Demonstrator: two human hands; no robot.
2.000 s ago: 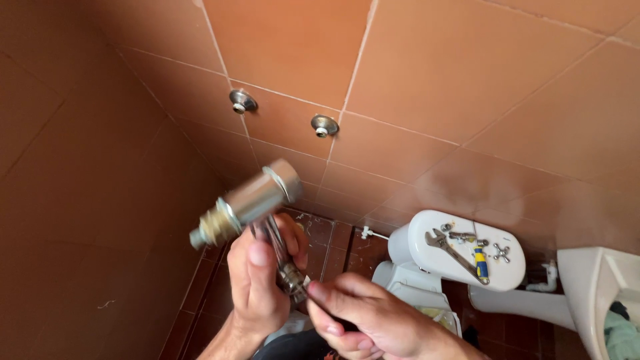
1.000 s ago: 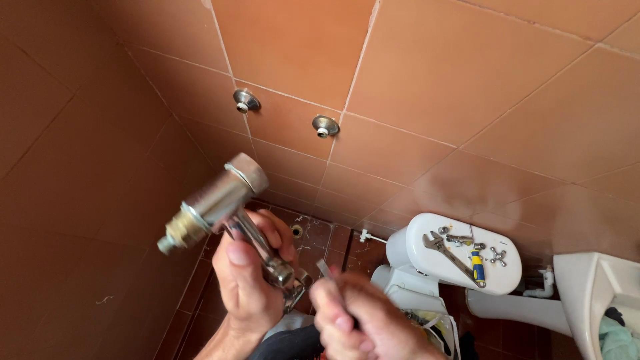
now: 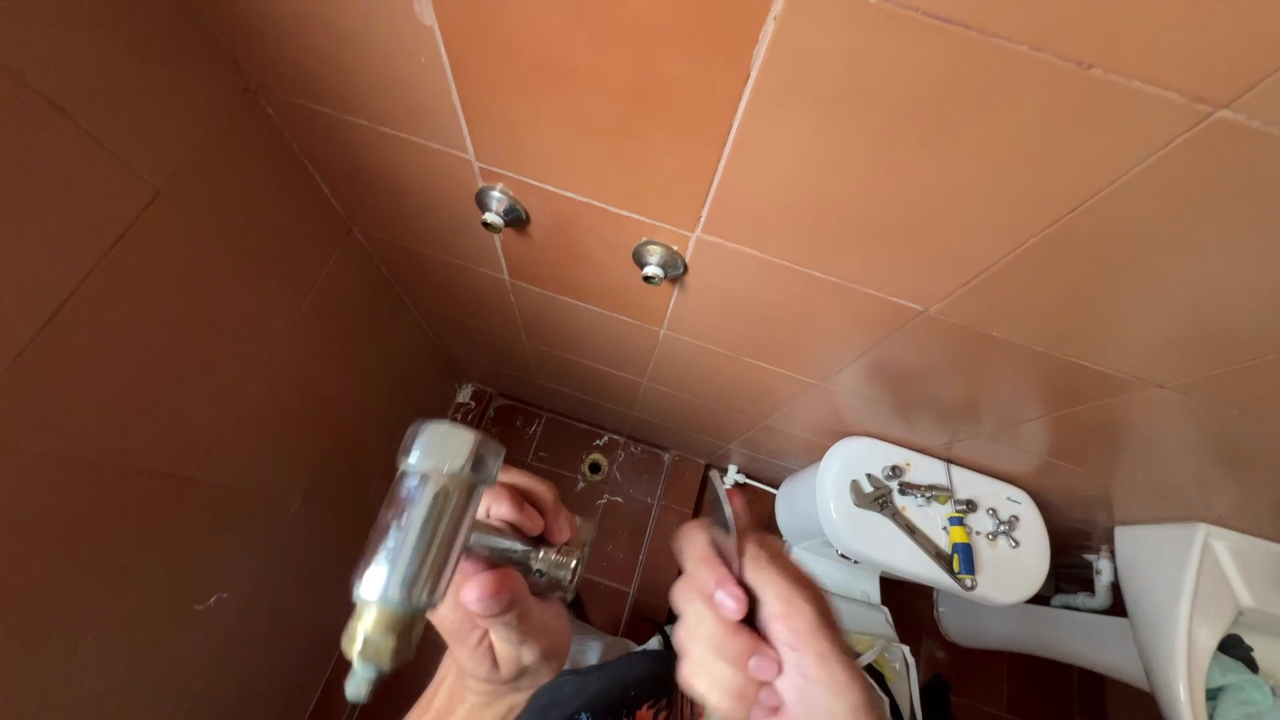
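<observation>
My left hand (image 3: 515, 600) grips a chrome faucet body (image 3: 425, 520) with a large hex nut at its upper end, a brass fitting at its lower end and a threaded side outlet. The fitting is somewhat blurred. Close by on the right, my right hand (image 3: 750, 620) is closed around a thin metal blade (image 3: 724, 520), whose handle is mostly hidden in the fist. The blade is apart from the faucet body. Beyond my hands, two wall pipe outlets with chrome flanges, a left one (image 3: 500, 208) and a right one (image 3: 658, 262), project from the orange tiled wall.
A toilet tank lid (image 3: 850, 480) at the right bears an adjustable wrench (image 3: 915, 525), a blue-and-yellow screwdriver (image 3: 961, 550), a cross handle (image 3: 1002, 527) and small metal fittings. A white sink (image 3: 1160, 570) stands farther right. A floor drain (image 3: 594, 466) lies below the wall.
My left hand has turned the faucet body more upright, with its side outlet now toward the right. The blade in my right hand, near the outlet two seconds ago, has moved away from it and points upward.
</observation>
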